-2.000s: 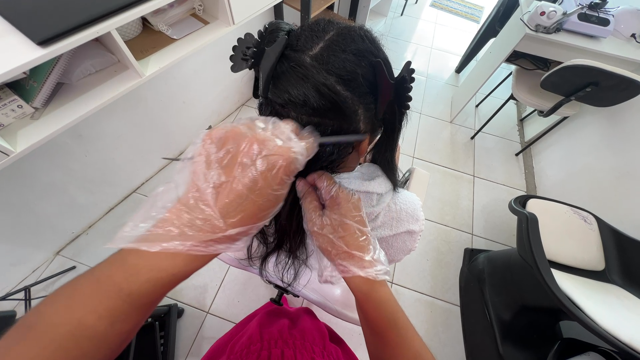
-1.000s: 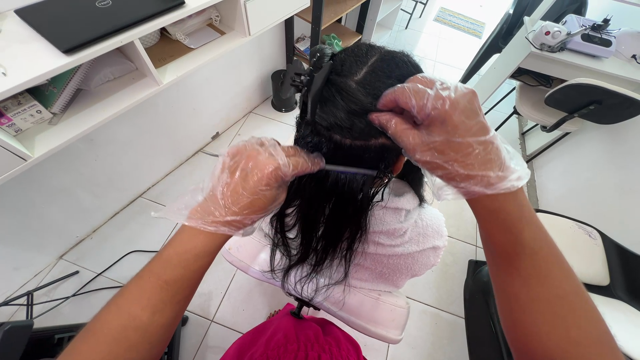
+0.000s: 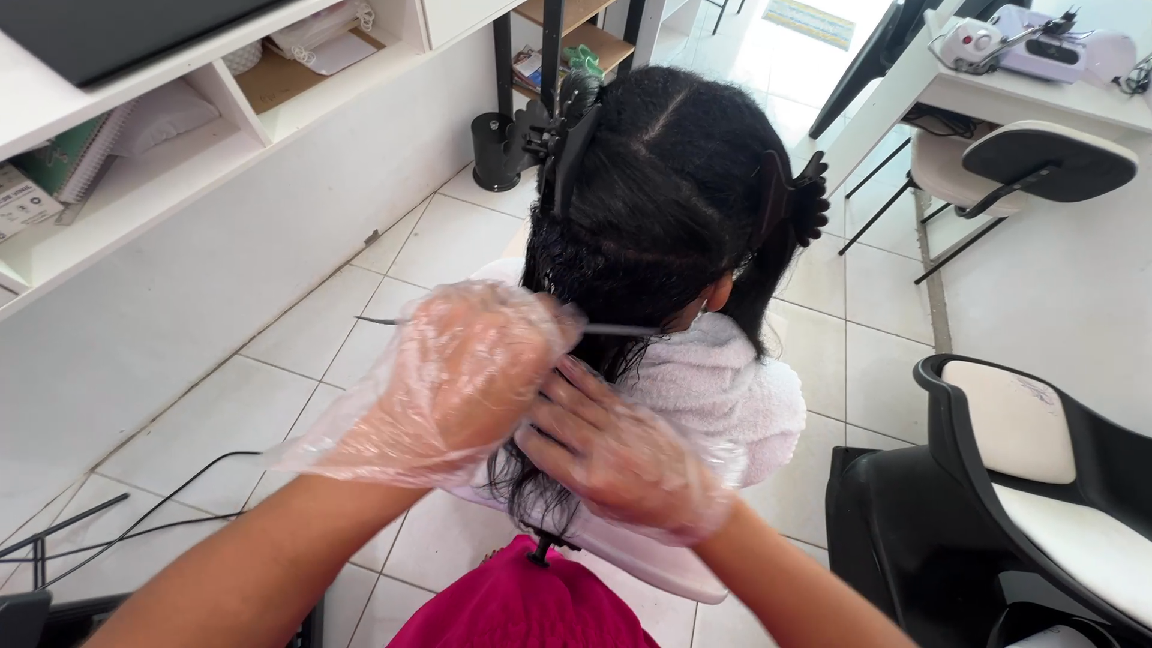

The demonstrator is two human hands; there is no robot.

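Note:
A seated person faces away, with dark hair (image 3: 666, 207) parted down the middle. Black claw clips hold it at the left (image 3: 567, 148) and right (image 3: 787, 202). My left hand (image 3: 477, 369), in a clear plastic glove, grips a thin dark comb (image 3: 621, 330) that lies across the hair at the nape; its thin end sticks out on the left. Just below, my gloved right hand (image 3: 621, 450) is against the hanging lengths, fingers together; whether it pinches a strand cannot be told. A white towel (image 3: 720, 387) covers the person's shoulders.
Below the hair is the pale chair back (image 3: 630, 549), near magenta cloth (image 3: 526, 603). A black chair with white pads (image 3: 1008, 418) stands at right, a white shelf unit (image 3: 180, 180) at left. Behind are a black bin (image 3: 496, 153) and a desk with devices (image 3: 1062, 90). Cables lie lower left.
My right hand was raised beside the head a second ago; it has come down to the hanging hair. The left hand still holds the comb, now lower on the hair.

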